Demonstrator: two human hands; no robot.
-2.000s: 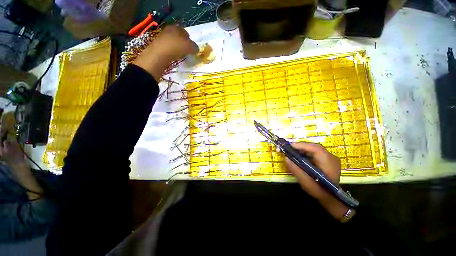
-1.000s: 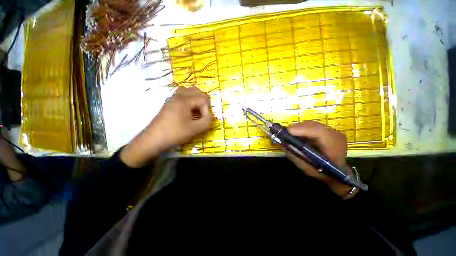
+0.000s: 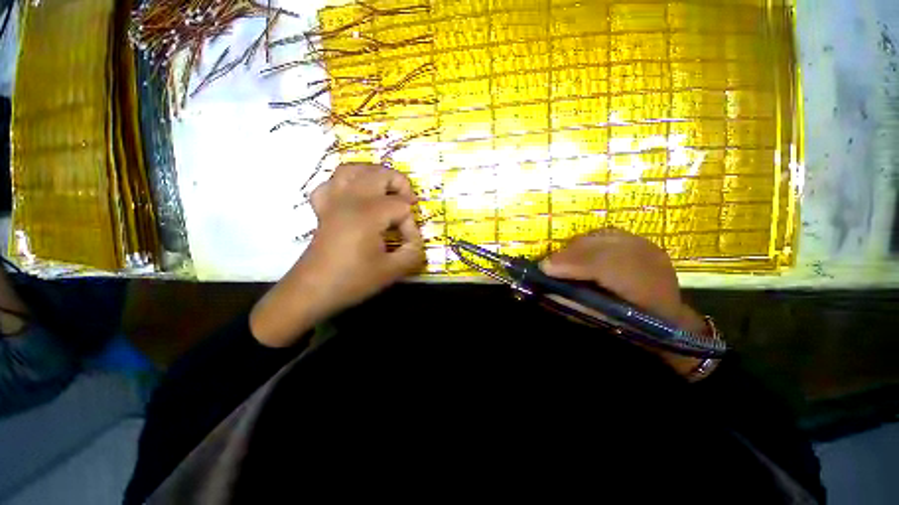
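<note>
The shiny amber-yellow gridded sheet (image 3: 631,118) lies on the white bench top. Short red-brown and dark lead wires (image 3: 389,84) lie along its left part, many sticking out past its left edge. My left hand (image 3: 370,222) is over the sheet's front left corner, fingertips pinched together; any wire between them is too small to tell. My right hand (image 3: 621,276) is shut on the black soldering iron (image 3: 591,301) over the front edge. Its thin metal tip points left, just right of my left fingertips.
A heap of copper-brown wires with whitish ends (image 3: 187,25) lies at the back left, cut by the picture's top edge. A second, duller yellow sheet stack (image 3: 69,138) stands at the far left. Part of a neighbour's arm (image 3: 15,316) shows at the left edge.
My left hand has come from the wire heap to the sheet's front left part. The iron tip has moved left and nearer to the front edge. The view has shifted towards the front.
</note>
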